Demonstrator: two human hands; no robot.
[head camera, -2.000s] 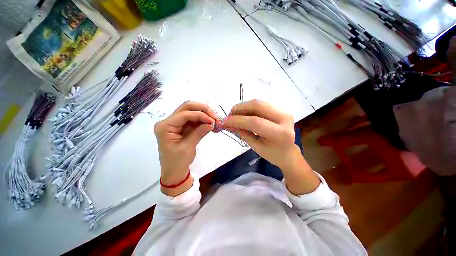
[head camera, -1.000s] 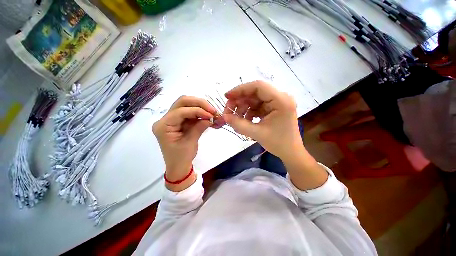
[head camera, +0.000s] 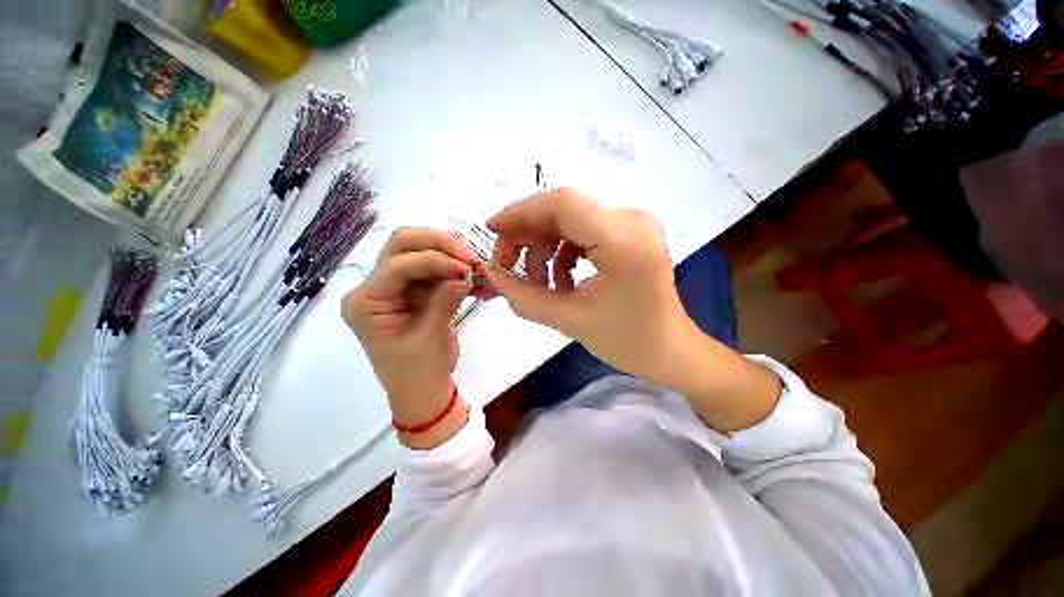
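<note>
My left hand (head camera: 408, 306) pinches a tiny whitish piece, seemingly a connector housing (head camera: 473, 278), between thumb and fingertips. My right hand (head camera: 595, 280) meets it from the right, thumb and index finger pinched on a thin lead wire (head camera: 499, 271). The fingertips of both hands nearly touch. More thin dark and pale wires (head camera: 467, 233) fan out behind the fingertips over the white table. The rest of the right fingers are curled and loosely apart. The wire tips and their fit in the housing are too small to tell.
Cable bundles (head camera: 222, 362) lie on the white table (head camera: 432, 128) at left, below a printed bag (head camera: 146, 128). A green bag (head camera: 338, 14) is at the top edge. Other cables (head camera: 671, 53) lie at upper right. A red stool (head camera: 881, 280) and a person's sleeve (head camera: 1021, 222) are at right.
My right hand has turned from closed fingers to a thumb-and-index pinch with the other fingers looser. The left hand keeps its pinch. The view has shifted slightly.
</note>
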